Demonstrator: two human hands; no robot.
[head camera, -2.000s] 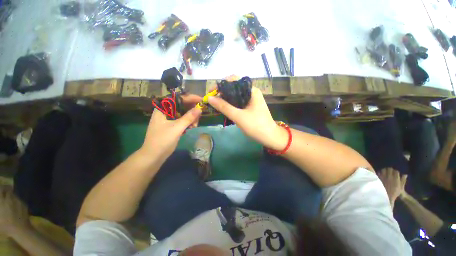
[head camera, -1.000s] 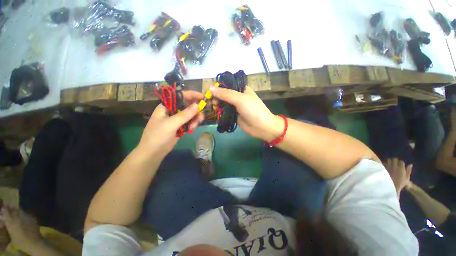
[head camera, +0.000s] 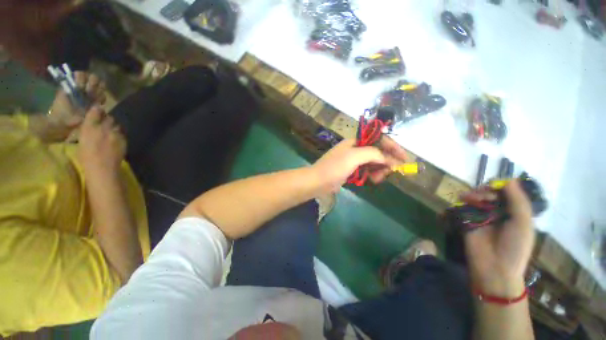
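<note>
My left hand (head camera: 355, 159) is closed around a bunch of looped red wires (head camera: 369, 131) at the table's front edge. A yellow plug (head camera: 406, 169) sticks out past its fingertips to the right. A small black piece shows just above the red wires. My right hand (head camera: 502, 229), wearing a red wristband, is apart from it on the right and holds a black cable coil (head camera: 531, 194). A yellow plug (head camera: 500, 184) shows at its fingertips, with dark and thin red strands beside the fingers. The right hand is somewhat blurred.
Bagged cable sets (head camera: 407, 99) lie on the white table (head camera: 425, 40) beyond my hands. Black sticks (head camera: 482, 170) lie just beyond my right hand. A black bundle (head camera: 211, 20) lies at the far left. A person in a yellow shirt (head camera: 66, 232) sits at left, holding slim pale-ended pieces (head camera: 68, 86).
The view has swung left, bringing the seated neighbour in. My hands have moved apart, the left with the red wires and a yellow plug, the right with the black coil.
</note>
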